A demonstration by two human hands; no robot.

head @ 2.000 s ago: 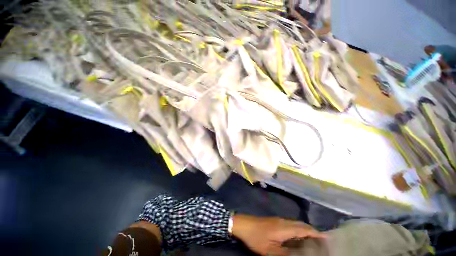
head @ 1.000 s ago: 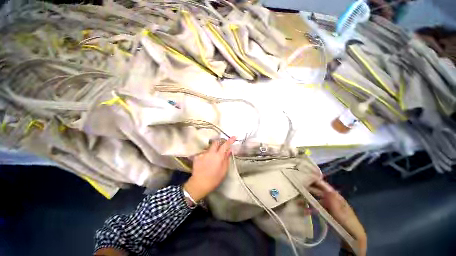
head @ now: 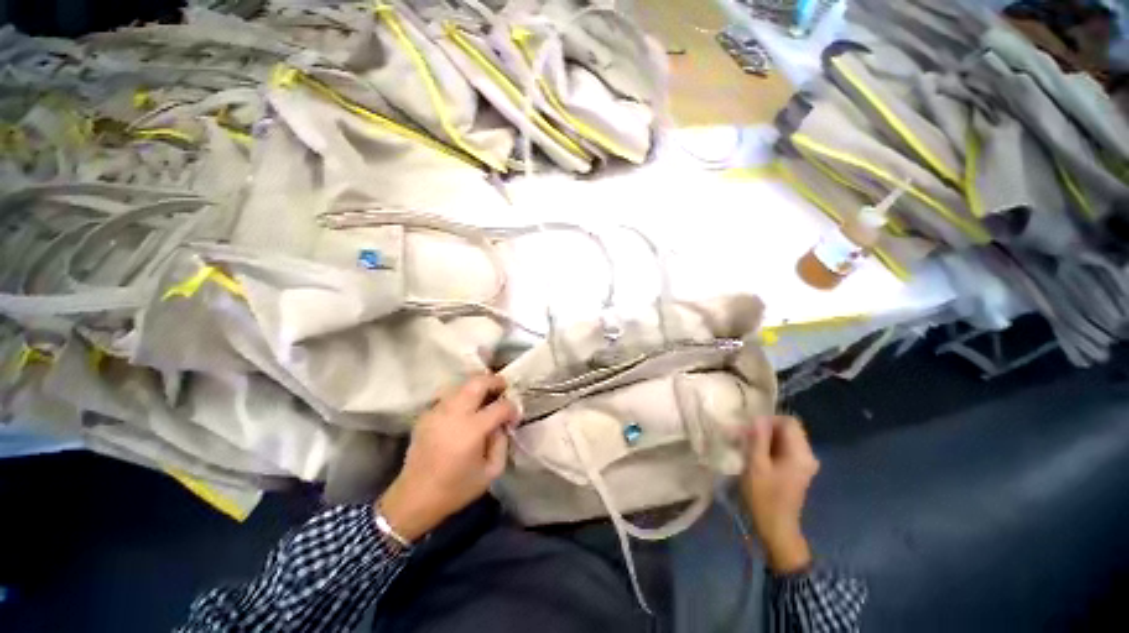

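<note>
A beige handbag (head: 607, 464) lies at the table's near edge above my lap, its zipper side facing up, one handle hanging down the front and a small blue piece on its front. My left hand (head: 458, 451) pinches the bag's left upper corner at the zipper end. My right hand (head: 774, 476) is at the bag's right side, fingers curled against its edge; what the fingertips hold is hard to make out. The glue bottle (head: 832, 257), with amber liquid and a pale spout, stands tilted-looking on the white table (head: 724, 235), away from both hands.
Many beige bags (head: 235, 346) with yellow strips are heaped at left and far left. Flatter grey-beige pieces (head: 941, 148) with yellow edges lie at right. A tan board (head: 712, 62) with small dark hardware (head: 743, 50) and part of a blue-white basket (head: 811, 15) are at the back.
The bag has come up onto the table edge and now lies turned with its zipper upward. My left hand moved down-left to its corner; my right hand moved up-left along its right side.
</note>
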